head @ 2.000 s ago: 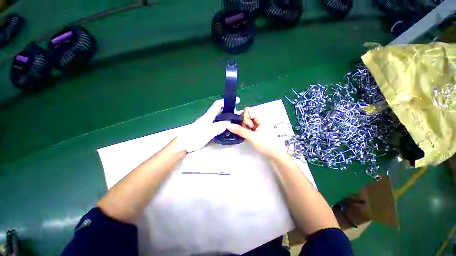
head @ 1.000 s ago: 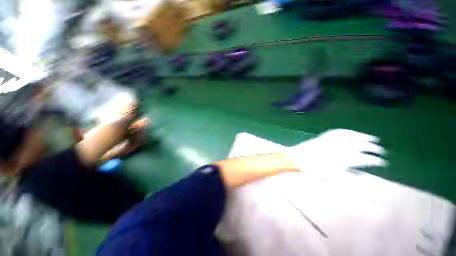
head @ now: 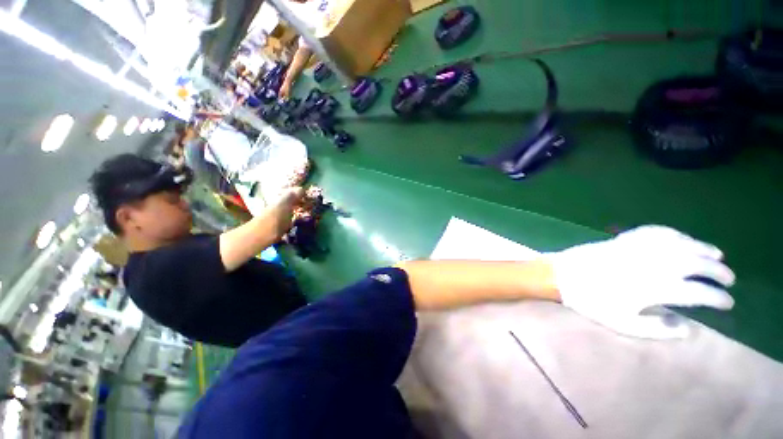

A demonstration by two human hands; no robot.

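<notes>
My left hand (head: 648, 279) wears a white glove, fingers apart, and holds nothing. It is over the far edge of the white mat (head: 481, 360). A dark plastic stand part (head: 537, 147) with a long curved arm lies on the green table beyond the mat, apart from my hand. A thin dark line or rod (head: 548, 380) shows on the mat; I cannot tell which. My right hand is out of the picture.
Round black ribbed housings (head: 691, 120) stand along the green table (head: 592, 201), some with purple pieces. A person (head: 185, 257) in black works at the left with dark parts. A cardboard box (head: 365, 34) stands at the back.
The view has swung left. The stand part, in both hands two seconds ago, now lies on the table. My left hand has let go; my right hand has left the picture.
</notes>
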